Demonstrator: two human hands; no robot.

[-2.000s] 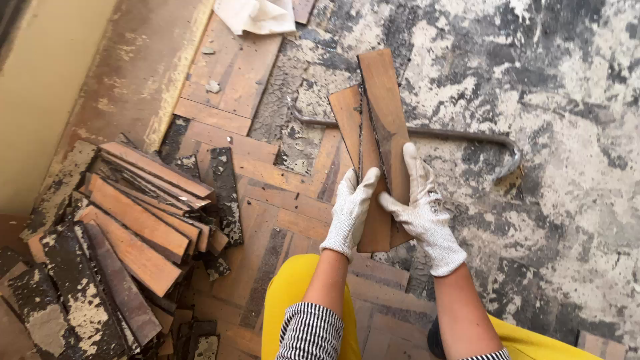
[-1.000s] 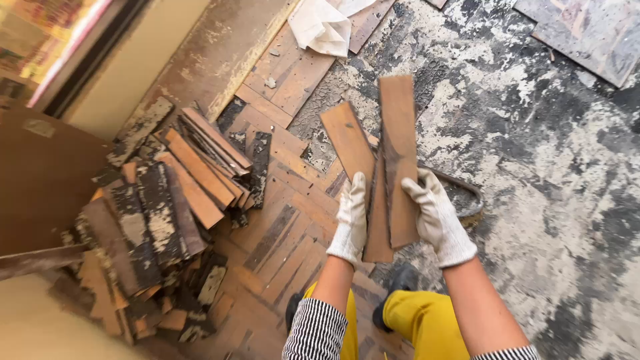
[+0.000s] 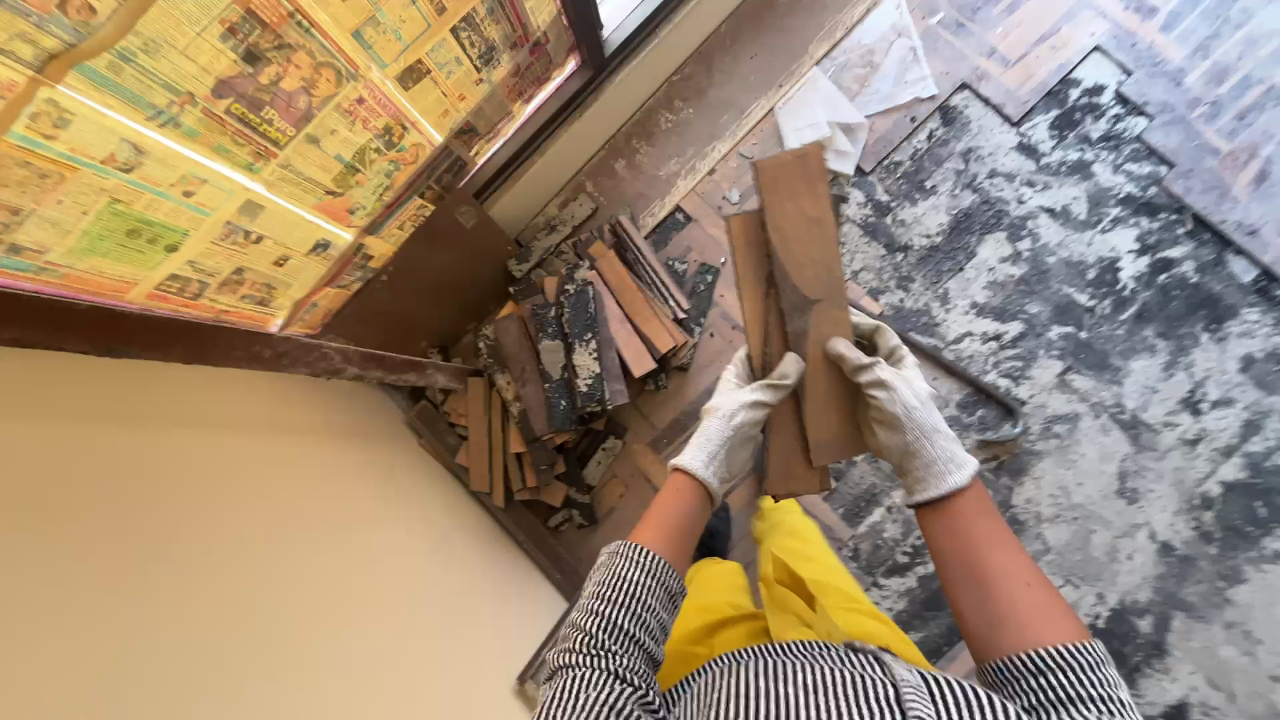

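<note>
Both hands wear pale knit work gloves. My left hand (image 3: 742, 415) grips the narrower wooden parquet strips (image 3: 752, 290) from the left, its thumb across their face. My right hand (image 3: 895, 400) holds a wider wooden parquet strip (image 3: 805, 250) by its right edge. The strips overlap in front of me, roughly upright in view; how many lie behind is hidden. Beyond my right hand a metal pry bar (image 3: 975, 385) with a hooked end lies on the bared subfloor, partly covered by the glove.
A heap of loose parquet strips (image 3: 580, 350), some coated with black adhesive, lies in the corner by the cream wall (image 3: 250, 520). White crumpled cloth or paper (image 3: 825, 115) rests near the baseboard. Newspaper covers the window (image 3: 280, 130). Parquet remains at the upper right (image 3: 1070, 40).
The view has swung left toward the window and corner. Both hands still hold the strips, which were fanned apart at the top earlier and now sit closer together.
</note>
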